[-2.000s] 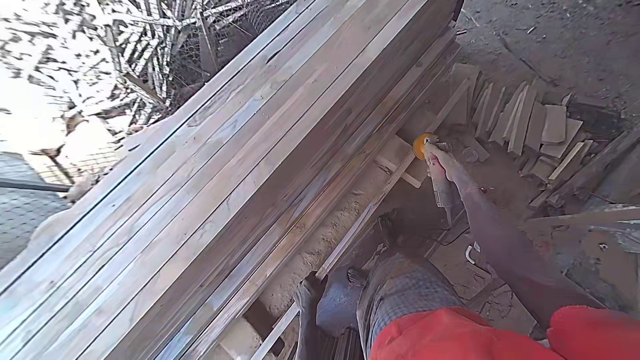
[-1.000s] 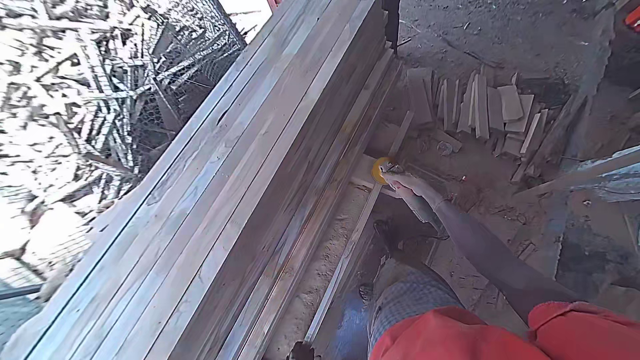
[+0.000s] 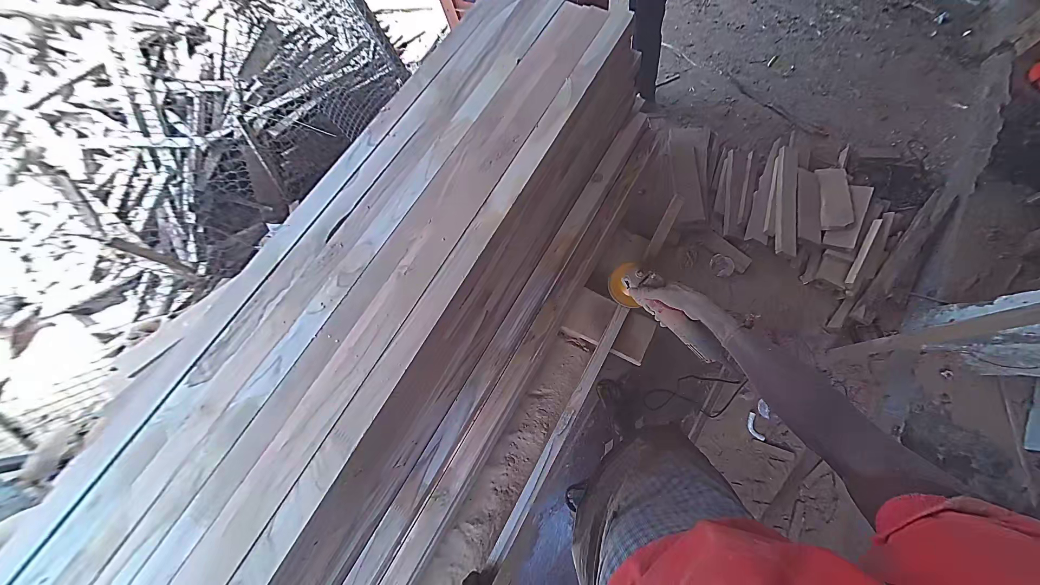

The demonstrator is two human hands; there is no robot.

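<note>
My right hand [image 3: 678,301] is closed around an angle grinder [image 3: 689,335] with a round yellow disc [image 3: 624,284]. The disc is at the upper part of a narrow wooden strip [image 3: 569,431], which runs down towards the bottom edge; whether they touch is unclear. Under the strip, near the disc, lies a short flat wooden board [image 3: 597,313]. Of my left hand [image 3: 481,577] only a dark bit shows at the bottom edge, by the lower end of the strip; its grip is hidden.
A tall stack of long planks [image 3: 390,244] fills the middle and left. Short wood offcuts [image 3: 784,199] lie in a row on the ground at upper right. A black cable [image 3: 691,390] lies near my knee. Wire mesh [image 3: 349,97] and scrap wood [image 3: 106,146] are at upper left.
Two seconds ago my left hand was in fuller view on the strip; now it is almost out of the frame. The view has shifted. My right hand still holds the grinder by the strip.
</note>
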